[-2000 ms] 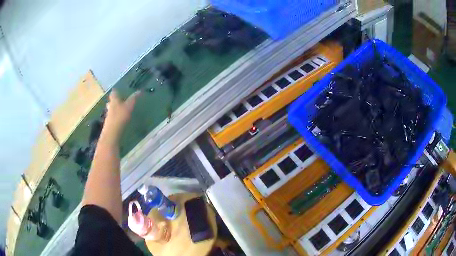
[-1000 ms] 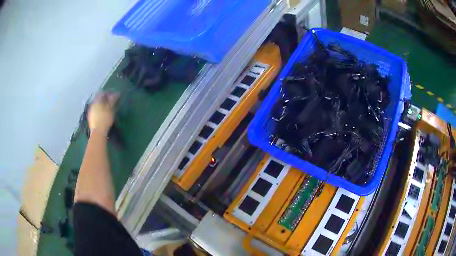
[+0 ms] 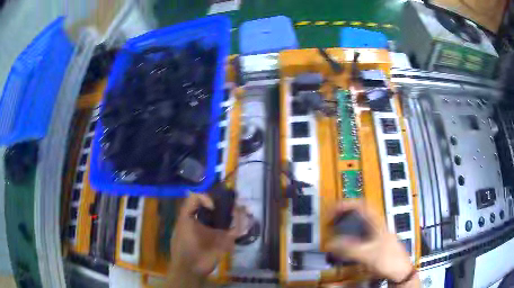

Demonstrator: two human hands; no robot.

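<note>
My left hand (image 3: 197, 242) is in front of the blue bin, closed around a black power adapter (image 3: 221, 207) with a thin cord trailing to the right. My right hand (image 3: 366, 247) is over the near part of an orange test tray (image 3: 328, 185), holding another black adapter (image 3: 349, 224). Both hands are blurred. The tray has white strips of black slots on each side and a green connector board (image 3: 348, 126) in the middle. Adapters sit at its far end. One adapter (image 3: 296, 185) with its cord lies on the left slot strip.
The blue bin (image 3: 97, 149) heaped with black adapters rests over other orange trays on the left. A second blue bin (image 3: 36, 84) stands at the far left by the green belt (image 3: 20, 236). A perforated silver plate (image 3: 468, 157) is on the right. Blue stools (image 3: 267, 35) stand beyond.
The view has swung right from the green belt to the trays. The arm that reached over the belt is no longer there. Both hands now show over the trays, each holding an adapter.
</note>
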